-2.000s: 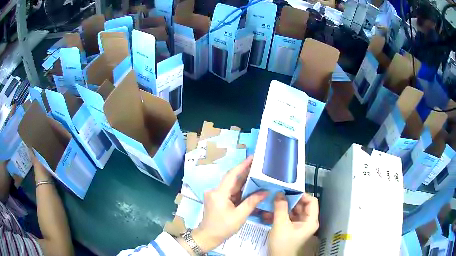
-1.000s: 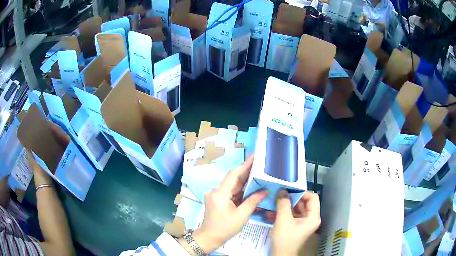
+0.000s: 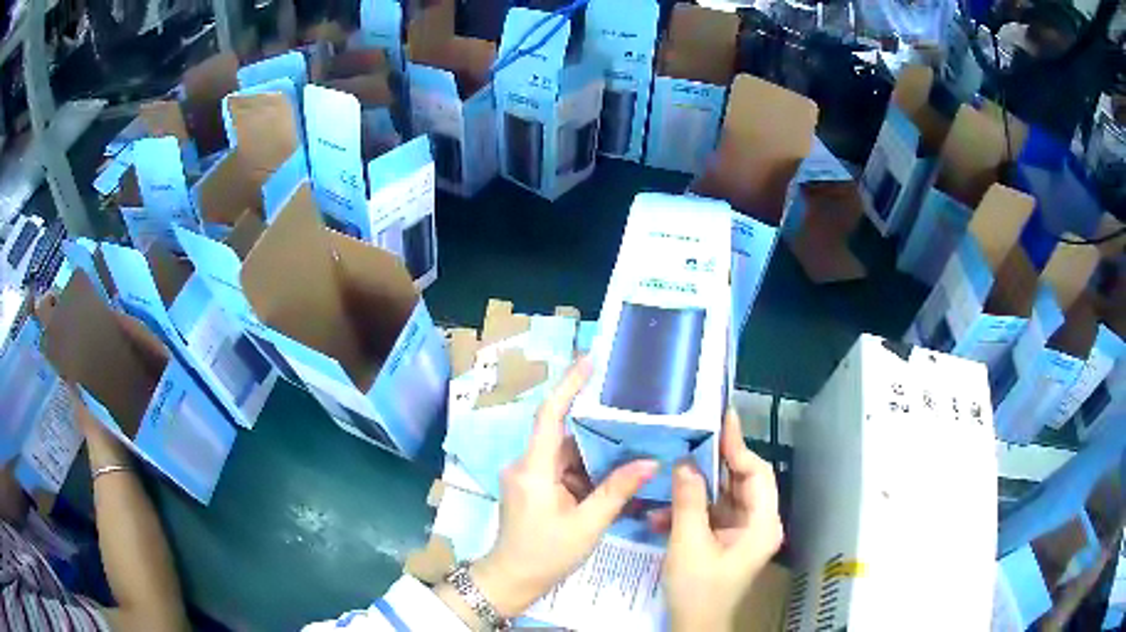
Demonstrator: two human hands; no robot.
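A light blue and white retail box [image 3: 657,358] with a dark cylinder pictured on it is held tilted in front of me, its near end towards me. My left hand [image 3: 556,506] grips its left side, thumb on the blue flap [image 3: 648,479] at the near end. My right hand [image 3: 722,531] is at the right side, its thumb also on that flap. Some fingers are hidden behind the box. Flat carton blanks [image 3: 500,420] with brown edges lie beneath and left of my hands.
Open cartons [image 3: 358,321] stand at the left, back and right [image 3: 969,272]. A white equipment case [image 3: 908,482] stands right of my hands. Another person's arm [image 3: 130,531] reaches in at left. A blue cable [image 3: 540,37] hangs at the back over the dark green bench [image 3: 284,506].
The box has turned more upright in view and moved slightly left. My right hand's fingers have moved up along its right side. Both thumbs remain at the near-end flap.
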